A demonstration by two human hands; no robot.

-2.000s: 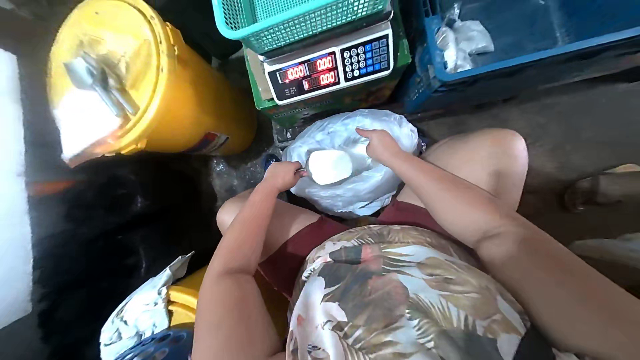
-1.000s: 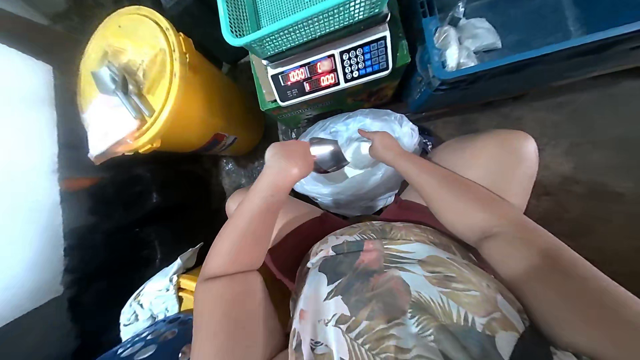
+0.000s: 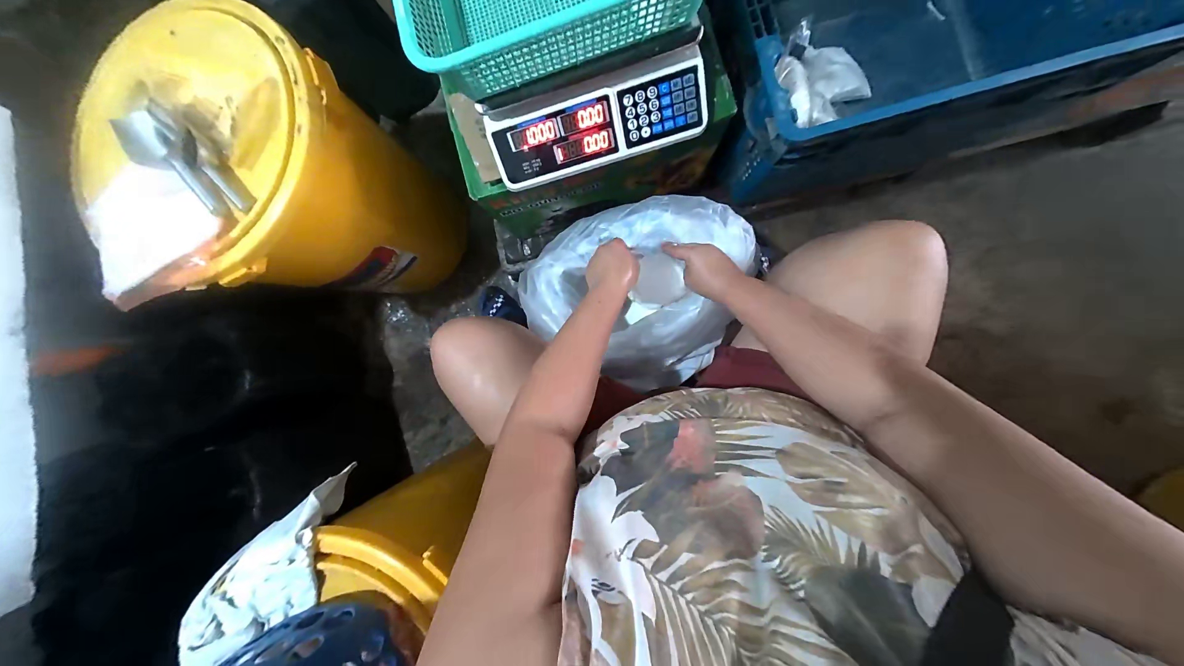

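A large white plastic bag (image 3: pixel 601 319) stands between my knees, its mouth spread wide. Over the opening, my left hand (image 3: pixel 612 266) is closed near the left edge of a small translucent plastic bag (image 3: pixel 659 279). My right hand (image 3: pixel 705 268) pinches the small bag's upper right edge. White material shows just below the small bag. Whether my left hand grips the bag or a scoop handle is hidden by the fingers.
Ahead stands a digital scale (image 3: pixel 597 120) under a green plastic basket (image 3: pixel 555 46). Metal scoops (image 3: pixel 176 153) lie on a yellow lidded drum (image 3: pixel 370 185) at left. A blue crate (image 3: pixel 925 92) at upper right holds small filled bags (image 3: pixel 823 83). Another yellow drum (image 3: pixel 379 564) is at lower left.
One second ago my left hand held a metal scoop tipped toward the small bag; two seconds ago that scoop was heaped with white material. Now my left hand is closer to my right, and no scoop shows there.
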